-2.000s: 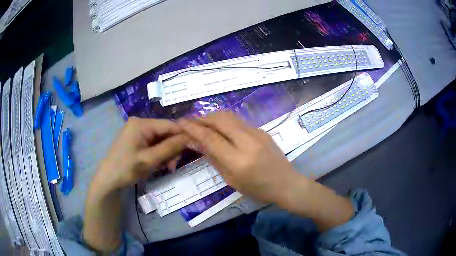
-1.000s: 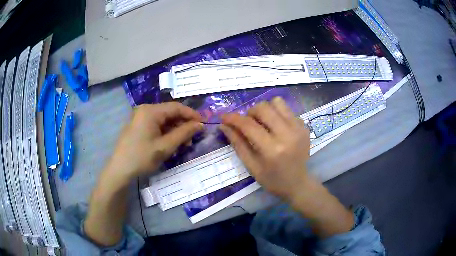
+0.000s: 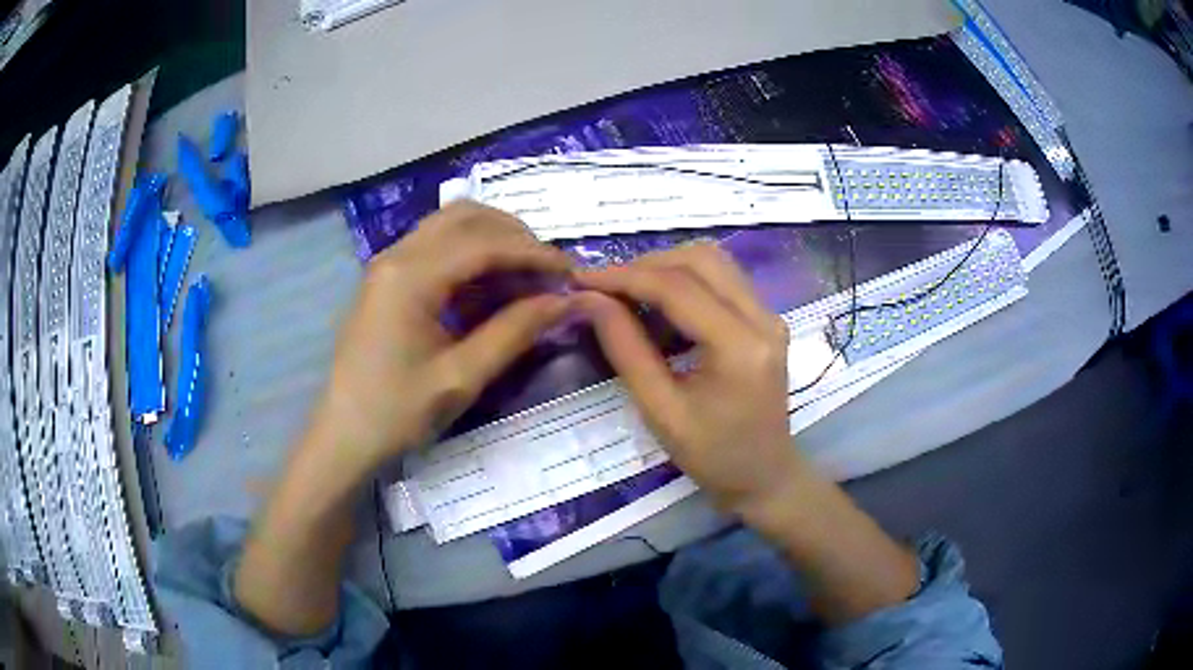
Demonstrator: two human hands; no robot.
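Note:
My left hand [image 3: 425, 327] and my right hand [image 3: 713, 373] meet fingertip to fingertip above the purple sheet [image 3: 772, 255], both pinching. The thin black lead wire [image 3: 853, 262] runs over the right ends of both housings and passes behind my right hand; the piece between my fingertips is mostly hidden. The lower white lamp housing [image 3: 550, 471] lies slanted below my hands, with an LED board [image 3: 929, 301] at its right end. The upper lamp housing [image 3: 654, 190] lies behind, with its own LED board [image 3: 929, 187] at the right.
Blue film strips [image 3: 147, 314] lie at the left. Several long dotted strips [image 3: 46, 353] stand side by side at the far left. A grey-brown cardboard sheet [image 3: 550, 79] covers the back. Spare LED boards [image 3: 1014, 79] with black leads lie at the far right.
My fingertips were apart with a short length of wire between them one second ago; now they are together. The wire over the housings has shifted. The whole view has moved slightly.

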